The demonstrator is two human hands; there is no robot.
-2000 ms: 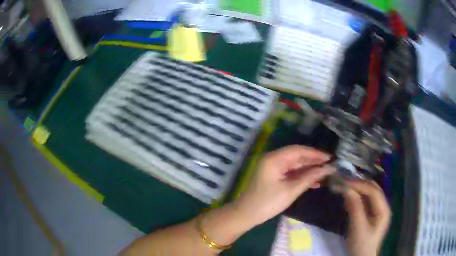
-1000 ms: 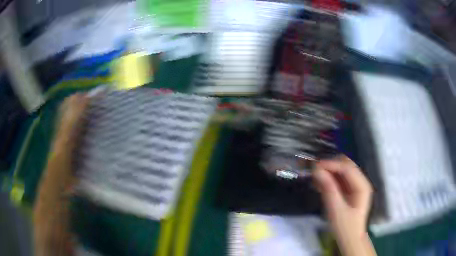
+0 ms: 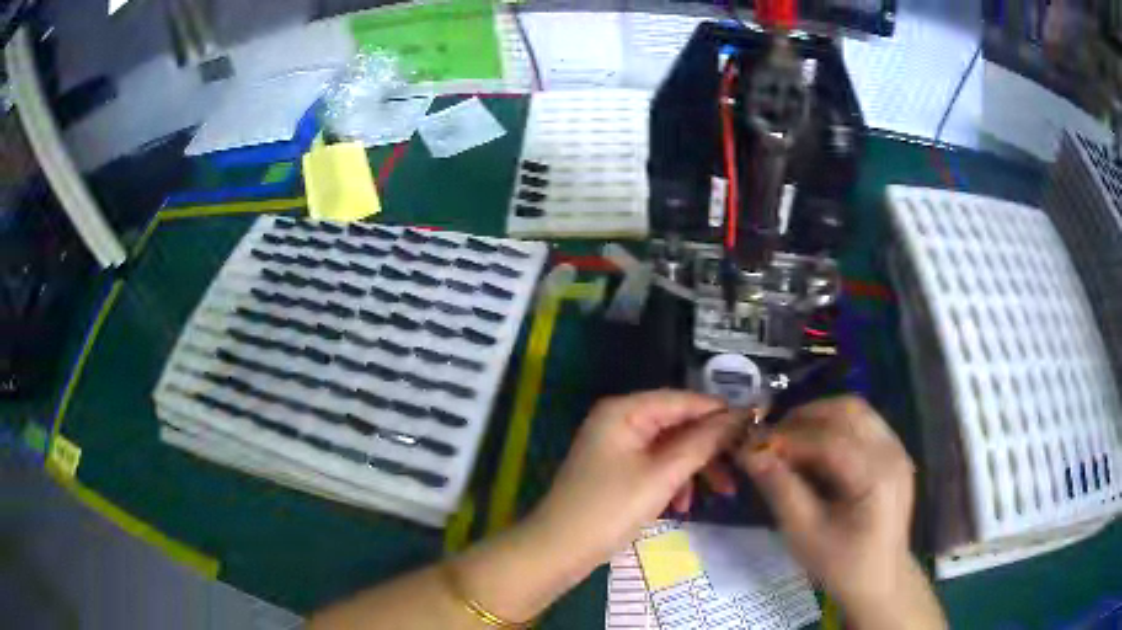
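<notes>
The hand-lever fixture [image 3: 763, 160] stands upright ahead of me, with its round silver disc [image 3: 732, 379] at the front below the silver clamp block [image 3: 744, 322]. My left hand [image 3: 658, 449] and my right hand [image 3: 837, 474] meet just in front of the disc, fingertips pinched close together. A tiny small part [image 3: 755, 422] shows between the fingertips; most of it is hidden and its details are too small to tell. The left tray [image 3: 185, 425] holds rows of small dark parts [image 3: 357, 375], one of them silvery.
The right tray [image 3: 1003, 357] has a few dark parts near its lower right corner. A grey stack [image 3: 1095, 203] stands beyond it. The back tray [image 3: 584, 160] has several dark parts at its left. A paper form [image 3: 738, 591] with a yellow note [image 3: 668, 558] lies under the fixture's front.
My left hand has come from the left tray's far left side to the fixture's front and met my right hand. The view has turned right since the oldest frame and is sharper.
</notes>
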